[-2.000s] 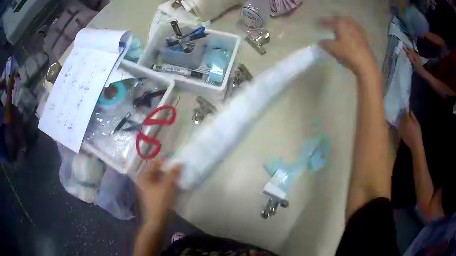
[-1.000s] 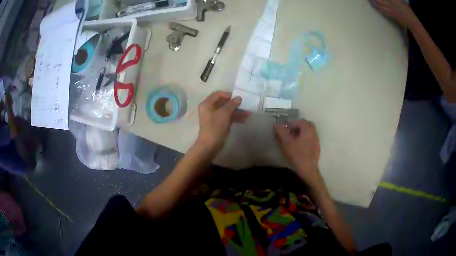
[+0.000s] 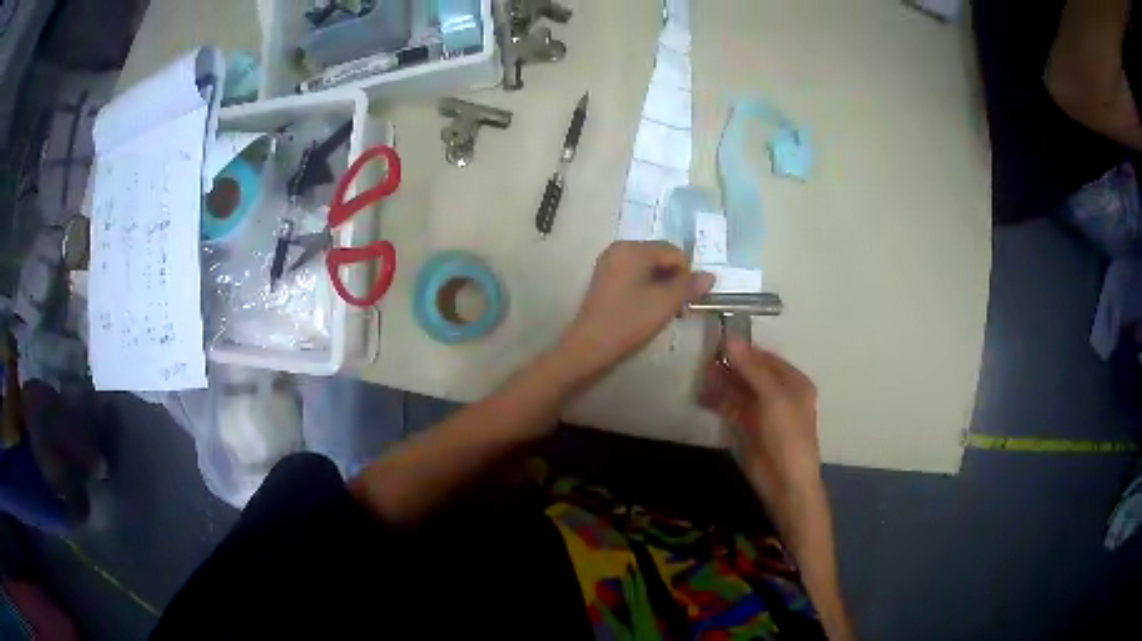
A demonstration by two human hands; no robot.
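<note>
A silver bulldog clip point(image 3: 736, 304) lies at the near part of the table, its jaw on small white labels point(image 3: 710, 241) with pale blue tape point(image 3: 746, 207) beyond them. My right hand point(image 3: 766, 398) holds the clip's handle from below. My left hand point(image 3: 636, 298) is at the left end of the jaw, fingers curled by the labels; what its fingertips pinch is partly hidden. A long white label strip point(image 3: 661, 132) runs away from my left hand up the table, its near end hidden by the hand.
A blue-green tape roll point(image 3: 458, 297) and a thin dark pen or knife point(image 3: 562, 165) lie left. White trays point(image 3: 356, 328) hold red-handled scissors point(image 3: 363, 278) and plastic, beside a handwritten pad point(image 3: 149, 257). More clips point(image 3: 465, 129) lie beyond. Another person's arm point(image 3: 1097, 75) is at upper right.
My left hand has moved right from the strip to the clip's jaw. My right hand now grips the clip's handle. A small white label now stands out over the pale blue tape.
</note>
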